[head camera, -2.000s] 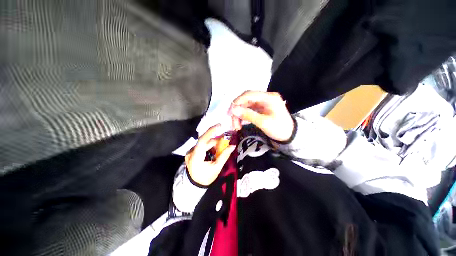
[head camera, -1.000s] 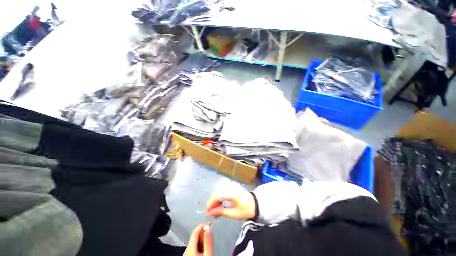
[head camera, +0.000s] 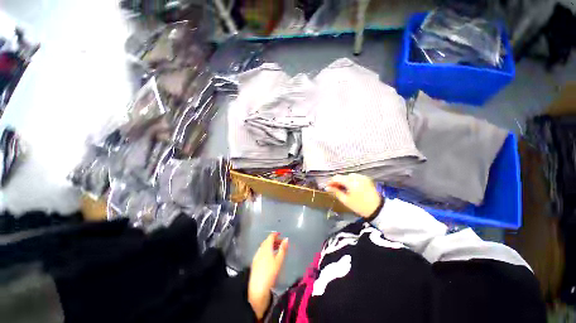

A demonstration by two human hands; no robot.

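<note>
My right hand is bent over the near edge of an open brown carton, with its fingertips close together. Whether they pinch anything fine is too blurred to tell. My left hand is lower, left of my jacket front, with thumb and finger slightly apart and nothing visible between them. Light grey-beige folded garments lie stacked in and over the carton, beyond my right hand. A second folded pile lies beside them on the left. A small red item shows at the carton's near side.
Polybagged garments pile up on the left beside a white table. A blue crate with clear bags stands at the back right. A nearer blue crate holds grey cloth. Black cloth hangs at the lower left.
The view has turned from the hanging grey-check and black garment to the carton and crates. My hands, earlier close together with fingertips pinched, are now apart, the right one farther right and up.
</note>
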